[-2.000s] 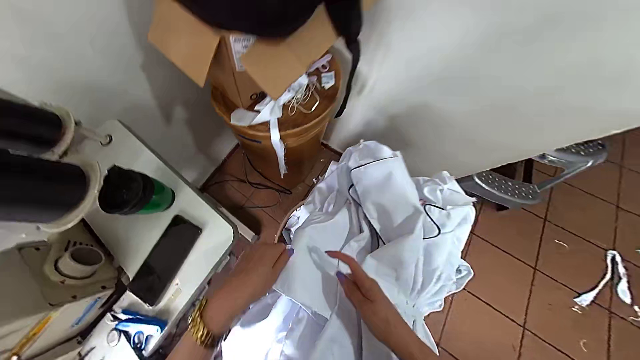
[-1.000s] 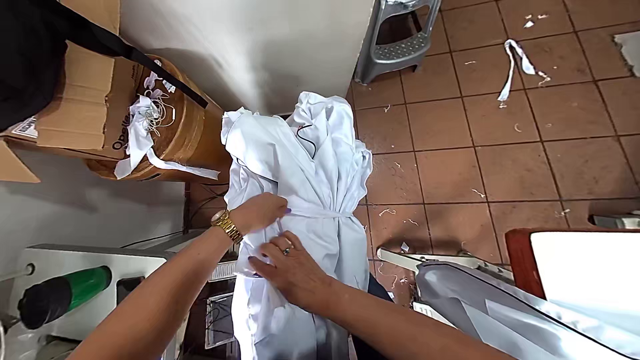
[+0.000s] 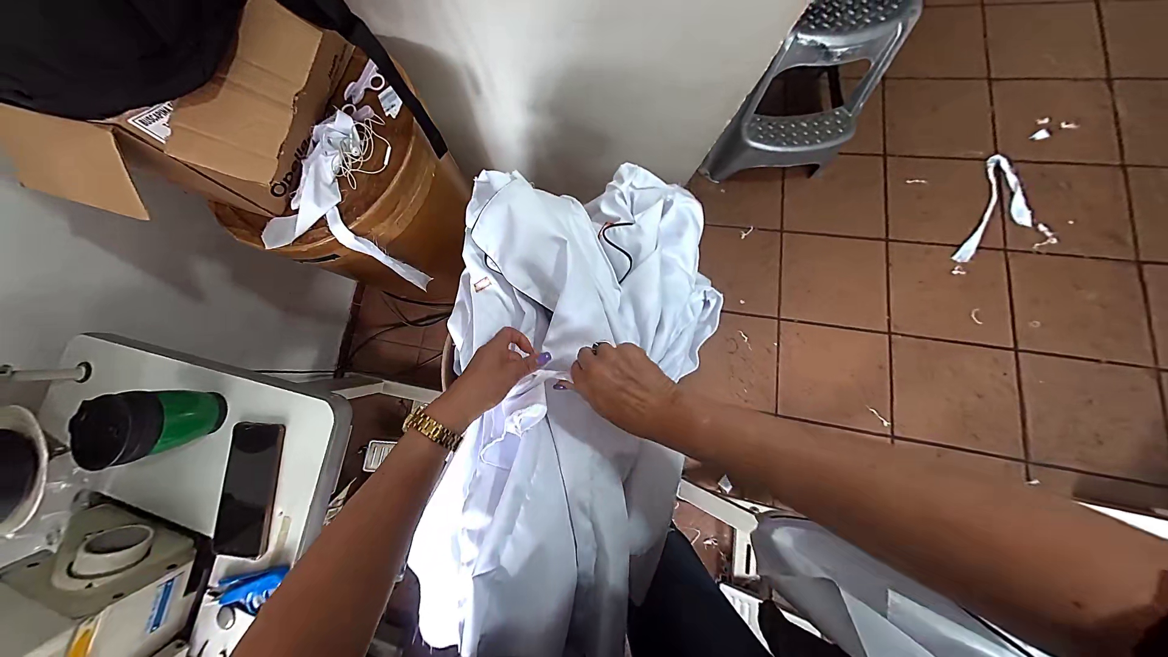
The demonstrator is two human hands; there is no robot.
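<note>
A white fabric garment with thin dark piping [image 3: 593, 511] lies bunched over my lap and rises ahead of me. My left hand [image 3: 497, 370], with a gold watch at its wrist, pinches an edge of the cloth between thumb and fingers. Close beside it on the right, my right hand [image 3: 620, 383] grips the same cloth, its fingers curled. A short stretch of fabric spans the gap between both hands. Below my left hand hangs a ruffled, frayed-looking edge. A small tag or mark shows on the upper left of the garment.
At left, a white table [image 3: 192, 365] holds a green and black tumbler [image 3: 151, 427] and a dark phone [image 3: 249, 488]. Behind, a cardboard box [image 3: 251, 100] and white scraps [image 3: 319, 178] rest on a brown drum [image 3: 411, 196]. A grey plastic stool [image 3: 798, 128] stands beyond; a fabric strip [image 3: 999, 205] lies on tiles.
Both hands were apart over the spread cloth two seconds ago; now they are close together, gripping it. The garment has been gathered and shifted. The view has swung to the right.
</note>
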